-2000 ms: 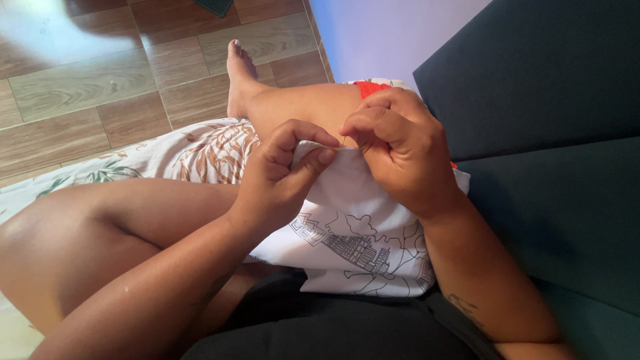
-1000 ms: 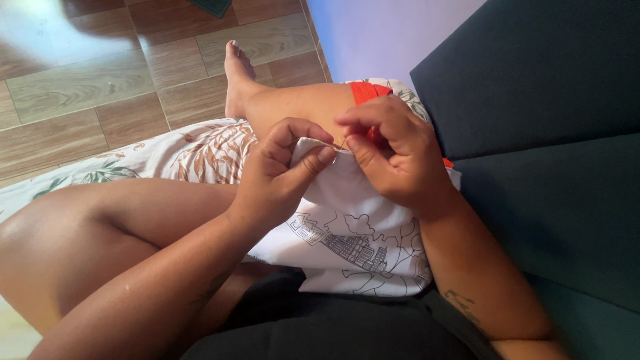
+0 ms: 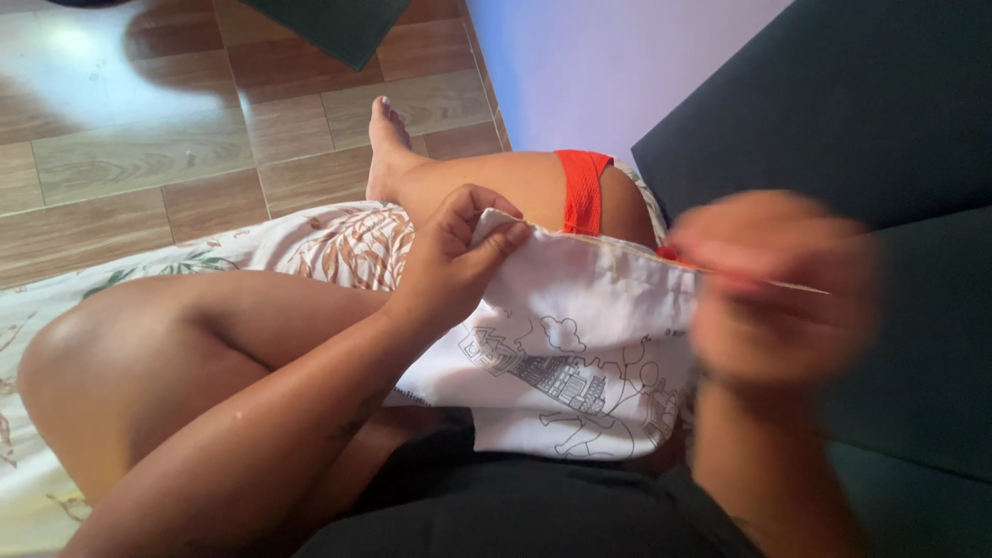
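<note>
A white cloth (image 3: 573, 302) printed with black line drawings lies over my lap. My left hand (image 3: 473, 256) pinches its upper corner between thumb and fingers. Along the cloth's top edge runs a thin yellowish thread (image 3: 612, 244), stretched toward my right hand (image 3: 775, 287). That hand is blurred, off the cloth's right end, with its fingers closed around the thread; a thin pale end sticks out past the fingers. Whether a needle is there cannot be told.
An orange-red woven strap (image 3: 583, 190) crosses my bent leg near the knee. A floral sheet (image 3: 325, 240) lies under my legs. Dark green upholstered panels (image 3: 837, 116) stand at the right, beside a pale wall (image 3: 589, 70). Wood-look floor tiles (image 3: 302, 178) are at the upper left.
My right hand has moved right, away from my left hand, and thread now spans between them. The cloth's top edge lies more stretched out. More of the red strap shows.
</note>
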